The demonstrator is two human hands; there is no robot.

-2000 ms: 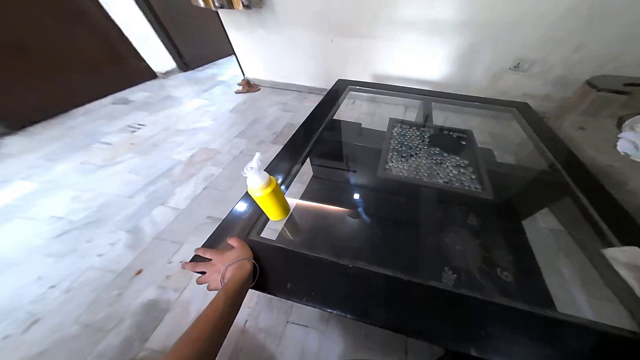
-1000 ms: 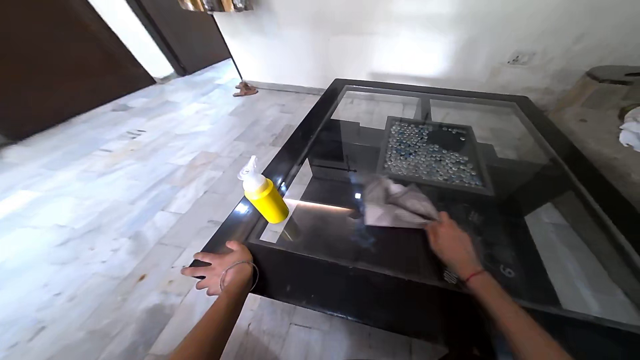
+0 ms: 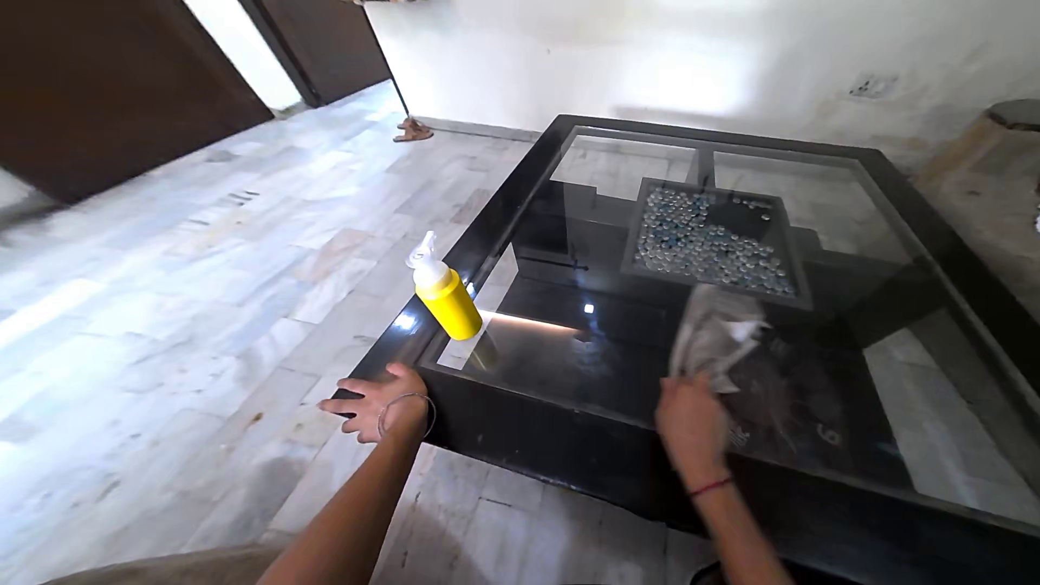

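My left hand point(image 3: 380, 403), with a thin bangle at the wrist, rests spread on the near left corner of the black-framed glass-top table point(image 3: 561, 414). A grey-white cloth point(image 3: 715, 333) is gripped in my right hand point(image 3: 693, 422), which wears a red wrist thread; the cloth lies over the glass at the near middle. Beside the left frame, above my left hand, a yellow bottle with a white pump top point(image 3: 448, 302) stands on the glass edge. Under the glass, a square tray of clear and bluish glass pebbles point(image 3: 711, 244) sits beyond the cloth.
Marble floor tiles point(image 3: 244, 325) lie to the left, with a mop or broom-like brown item point(image 3: 413, 130) by the wall. A wall socket point(image 3: 873, 84) is at the back right, near a stool-like object point(image 3: 975, 154). Brown doors point(image 3: 106, 81) stand at the far left.
My right hand came into view with the cloth after the oldest frame. Since one second ago, hand and cloth have shifted, the cloth now pointing away from me. My left hand has stayed put.
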